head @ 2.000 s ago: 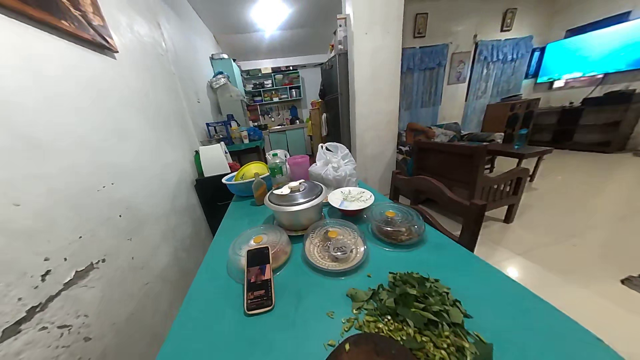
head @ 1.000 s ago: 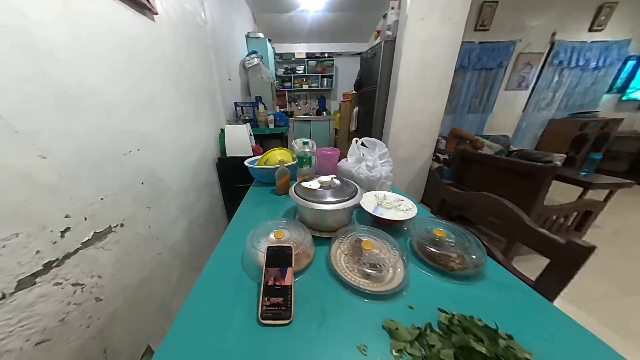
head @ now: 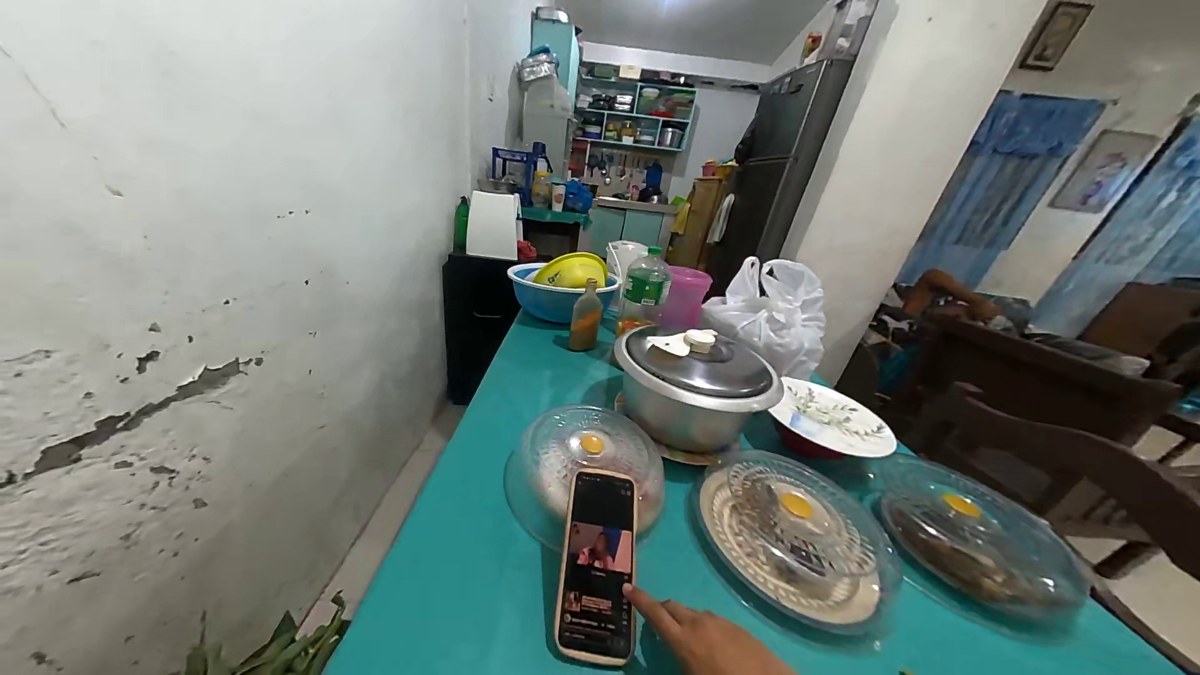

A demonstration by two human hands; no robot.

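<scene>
My right hand [head: 708,637] reaches in from the bottom edge, its index fingertip at the right side of the screen of a smartphone [head: 597,567]. The hand holds nothing. The phone, in a light case, leans against a clear domed food cover [head: 553,427] on the teal table [head: 450,581]. To the right, two more clear covers with yellow knobs stand over a patterned plate [head: 741,562] and a dish of brown food [head: 956,562]. Behind them is a lidded metal pot [head: 694,394]. My left hand is out of view.
A floral plate [head: 834,419] rests on a red bowl beside the pot. Farther back are a sauce bottle [head: 586,319], a plastic bottle [head: 644,286], basins [head: 553,292] and a white plastic bag [head: 773,314]. Green leaves [head: 281,647] show at lower left. A person [head: 952,295] reclines at right.
My right hand has come into view at the phone. The view has turned left and closer to the phone, and the pile of green leaves on the table has left it.
</scene>
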